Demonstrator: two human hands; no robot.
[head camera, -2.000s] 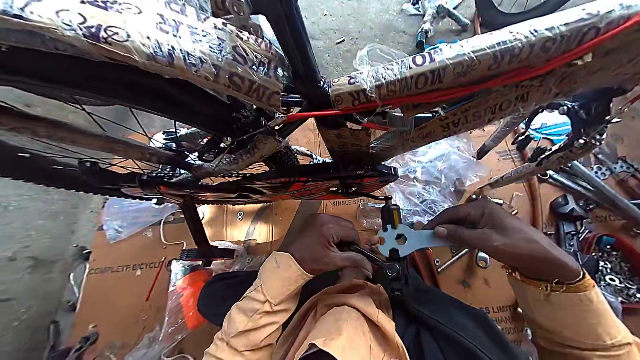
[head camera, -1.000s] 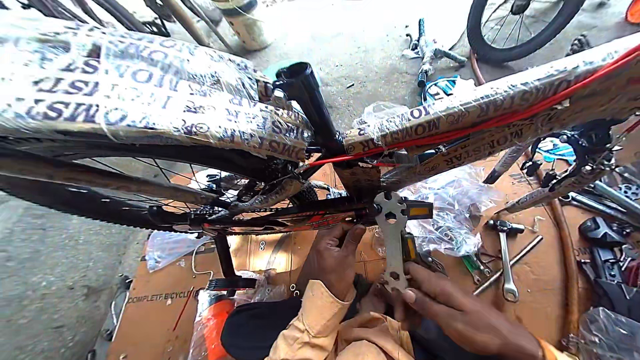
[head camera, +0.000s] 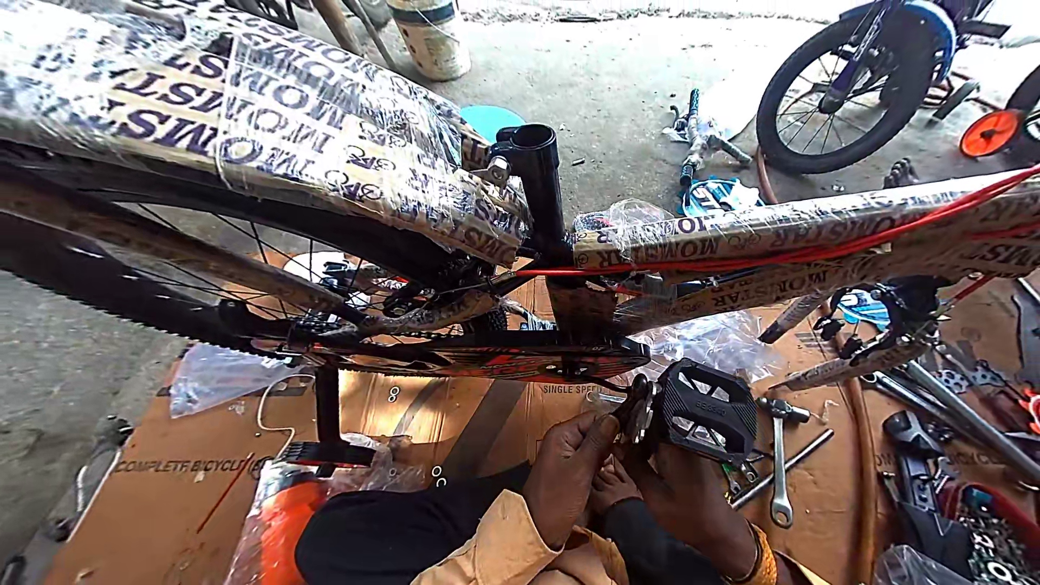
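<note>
My left hand (head camera: 569, 463) is closed at the dark end of the crank arm (head camera: 624, 408), below the black and red chain guard (head camera: 520, 363). A flat metal multi-hole spanner (head camera: 643, 410) stands nearly edge-on between the crank end and a black platform pedal (head camera: 708, 413). My right hand (head camera: 691, 491) is just under the pedal with its fingers at the spanner; the pedal and spanner hide part of its grip. Above is the bicycle frame (head camera: 731, 244), wrapped in printed paper and clear film, with a bare black seat tube (head camera: 540, 187).
A combination spanner (head camera: 780, 471), a socket tool (head camera: 784, 409) and a metal rod lie on the cardboard (head camera: 487, 422) right of the pedal. A brown hose (head camera: 861, 471) runs beyond them, beside loose parts. The rear wheel (head camera: 122, 268) is at left; a small bicycle wheel (head camera: 841, 89) stands behind.
The flat spanner has turned from broad side to edge-on beside the pedal. My left hand has moved to the crank end, and my right hand has shifted under the pedal. The view has tilted up.
</note>
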